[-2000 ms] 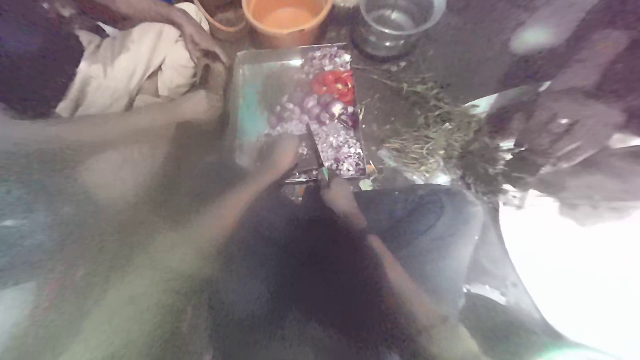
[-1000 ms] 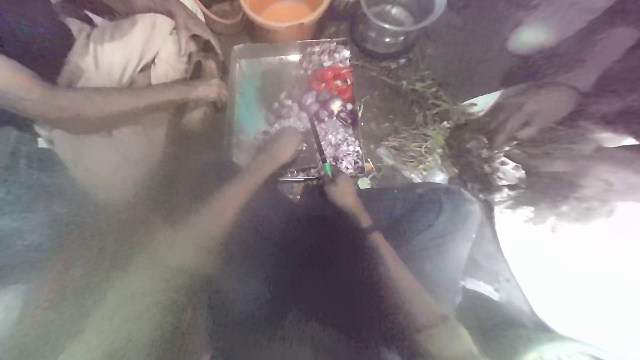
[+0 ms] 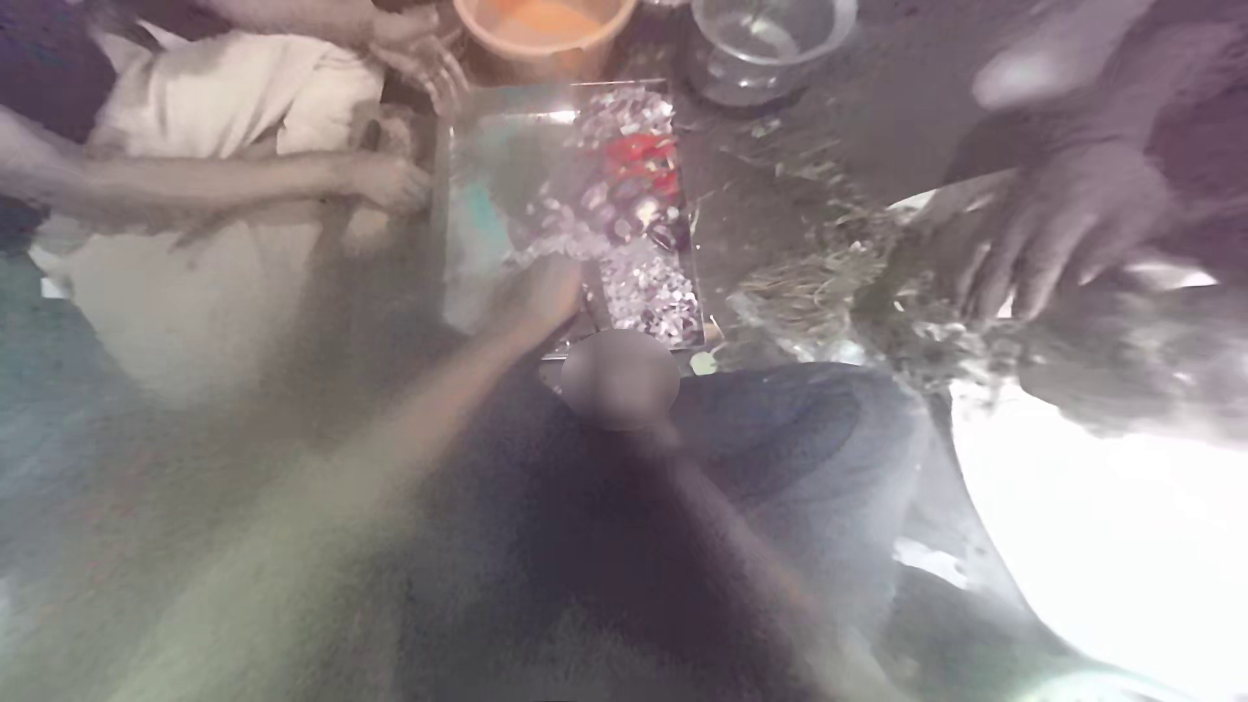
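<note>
A shallow metal tray (image 3: pixel 458 219) lies in front of me. Chopped purple onions (image 3: pixel 651 292) cover its right side, with red pieces, perhaps tomato or pepper (image 3: pixel 639 156), farther up and more purple pieces (image 3: pixel 595 205) around the middle. My left hand (image 3: pixel 548 292) is over the tray's near part, at the edge of the chopped pieces; its fingers are blurred. A knife blade (image 3: pixel 593 297) points away from me, just right of my left hand. At its near end is my right hand (image 3: pixel 620 378), covered by a round blur, apparently on the knife's handle.
An orange bucket (image 3: pixel 546 34) and a clear plastic tub (image 3: pixel 765 49) stand beyond the tray. A person's arm and fist (image 3: pixel 385 182) are at the left. Another person's hand (image 3: pixel 1063 224) hovers at the right by a pile of green stalks (image 3: pixel 799 292).
The left neighbour's second hand has come into view near the tray's far left corner. The hand at the right shows more fully than before. My hands remain near the tray's close edge.
</note>
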